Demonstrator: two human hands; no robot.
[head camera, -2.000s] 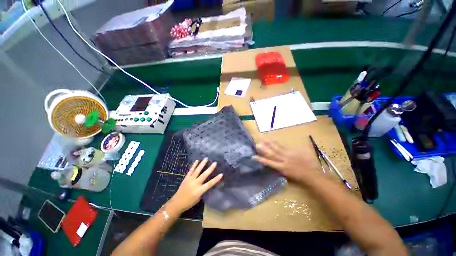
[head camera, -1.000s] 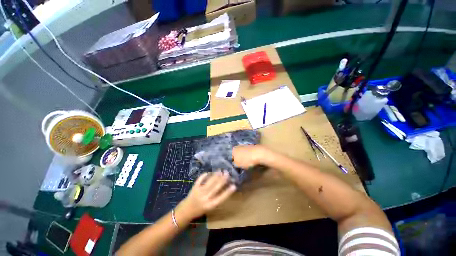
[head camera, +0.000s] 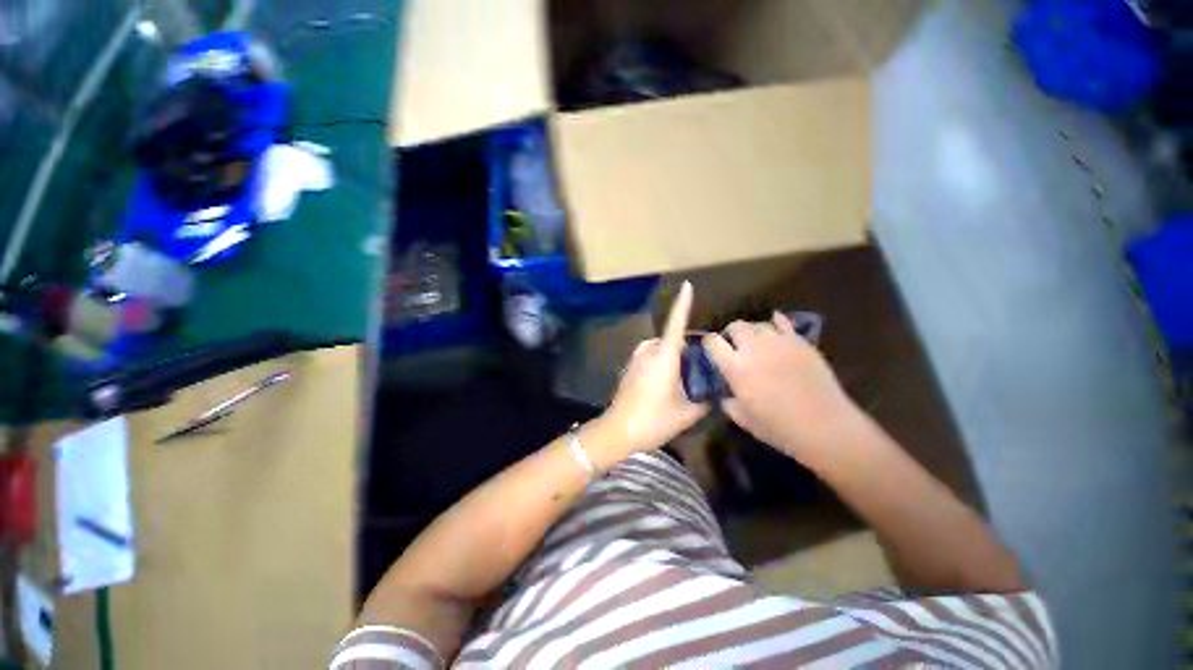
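A dark, crumpled plastic bag (head camera: 703, 372) is between my two hands, mostly hidden by them; its contents cannot be seen. My left hand (head camera: 652, 393) is on its left side with the index finger pointing up. My right hand (head camera: 775, 380) is closed over its right side, and a greyish end of the bag shows past the fingers. Both hands are above an open brown carton (head camera: 903, 380) with dark items low inside.
A second open carton (head camera: 713, 177) stands beyond, holding something dark. Blue crates (head camera: 586, 291) are beside it. The green bench (head camera: 327, 236) with cardboard sheet (head camera: 249, 524), tweezers (head camera: 225, 408), record sheet (head camera: 94, 504) and blue tool tray (head camera: 207, 223) is at left. Grey floor (head camera: 1034, 301) lies right.
The view has swung right from the bench to the cartons. The bag has moved off the bench in my hands, bundled smaller, and is now over the carton.
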